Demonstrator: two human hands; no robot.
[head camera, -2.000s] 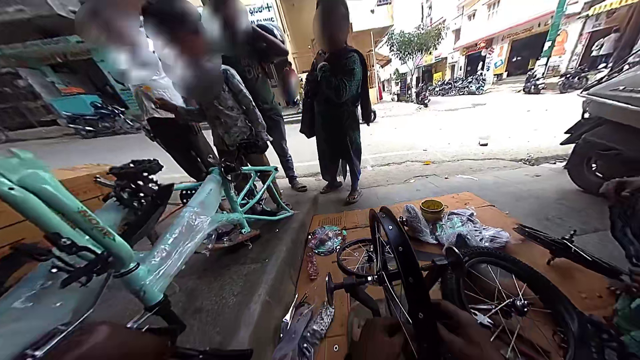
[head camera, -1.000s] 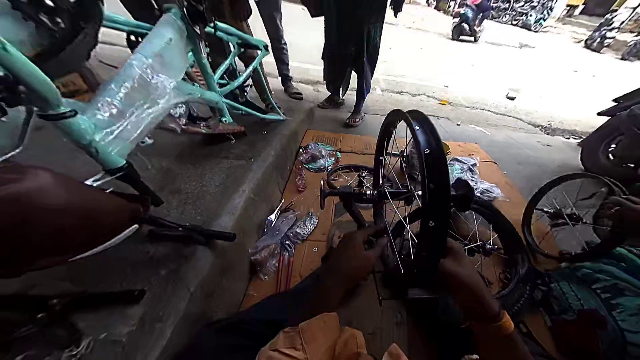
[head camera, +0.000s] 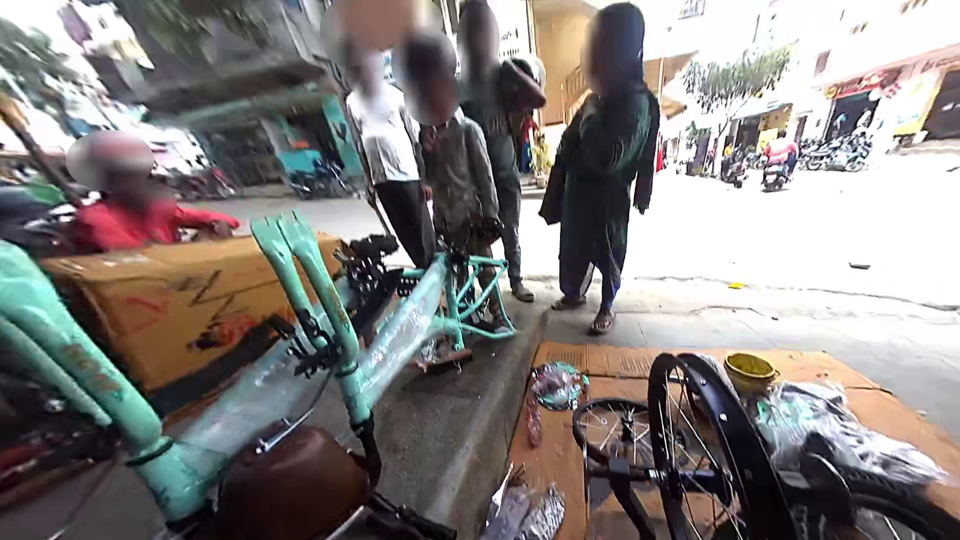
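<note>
A black spoked wheel rim (head camera: 709, 450) without a tyre stands upright at the lower right of the head view. Its hub (head camera: 694, 480) is in line with a black threaded axle part, which meets a black metal stand or bracket (head camera: 619, 480). Neither my left hand nor my right hand can be made out; the lower edge cuts off the near part of the rim. Beside the rim on the left lies a smaller spoked wheel (head camera: 611, 424). A wheel with a black tyre (head camera: 892, 487) is partly visible at right. A blurred skin-toned patch at the right edge cannot be identified.
Turquoise bicycle frames (head camera: 405, 334), partly plastic-wrapped, stand at left by a cardboard box (head camera: 195, 300). Flat cardboard (head camera: 551, 457) bears a yellow tub (head camera: 750, 371), plastic bags (head camera: 840, 427) and small packets (head camera: 525, 514). Several people stand beyond; another in red is at left.
The view has swung up and left. Both my hands, at the rim one second ago, are no longer in sight. The rim still stands upright.
</note>
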